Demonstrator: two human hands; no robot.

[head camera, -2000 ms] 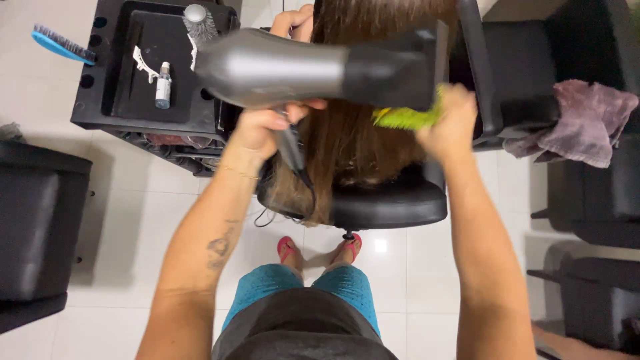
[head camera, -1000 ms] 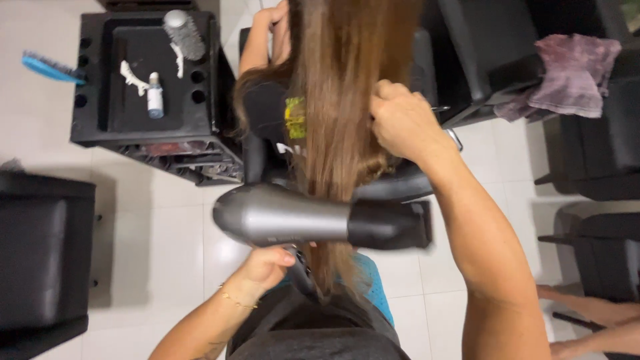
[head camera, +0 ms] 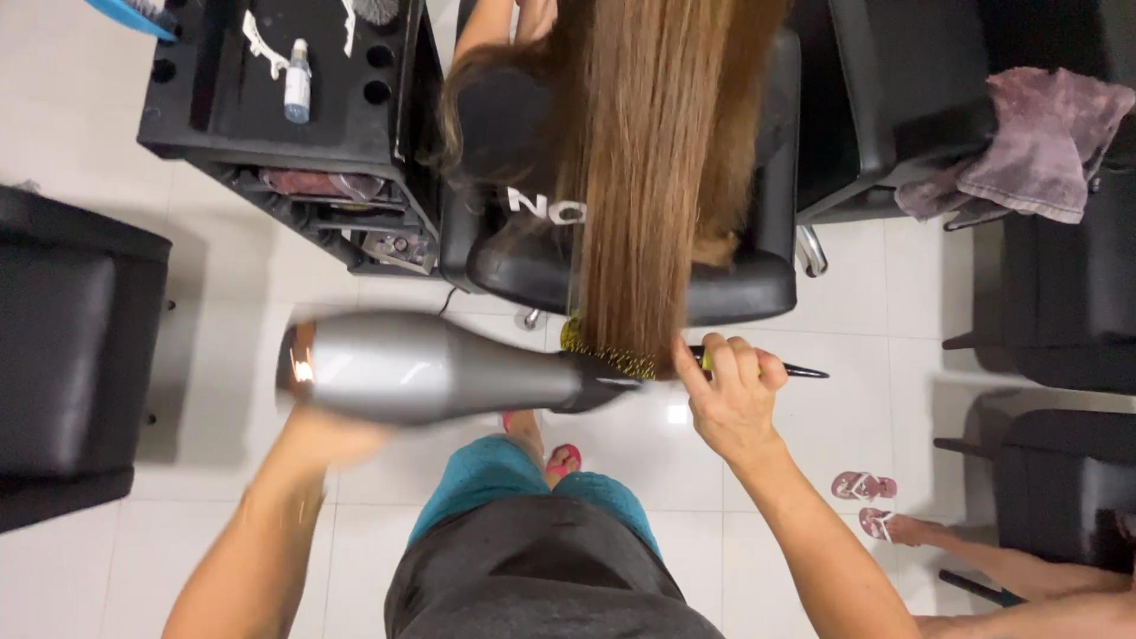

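My left hand point(head camera: 342, 439), blurred, holds a grey hair dryer point(head camera: 426, 368) from below, its handle hidden. The dryer's black nozzle points right, at the ends of a long, straight section of brown hair point(head camera: 648, 177). A round hairbrush point(head camera: 612, 358) with yellow bristles lies across these ends, partly behind the hair and above the nozzle. My right hand point(head camera: 732, 390) grips the brush near its black handle, fingers beside the hair ends. The hair belongs to a person in dark clothing seated in a black salon chair point(head camera: 737, 293), with more hair hanging at the left.
A black trolley point(head camera: 275, 151) at the upper left carries a small bottle point(head camera: 298, 84), white clips and a blue brush point(head camera: 133, 13). A purple towel point(head camera: 1038, 151) drapes over black furniture at the right. Another person's legs point(head camera: 1021, 568) show at the lower right; a black armchair point(head camera: 62, 355) stands left.
A second ago my right hand was higher on the hair; it has moved down to the ends with the brush. The dryer has moved left, and its nozzle now meets the brush.
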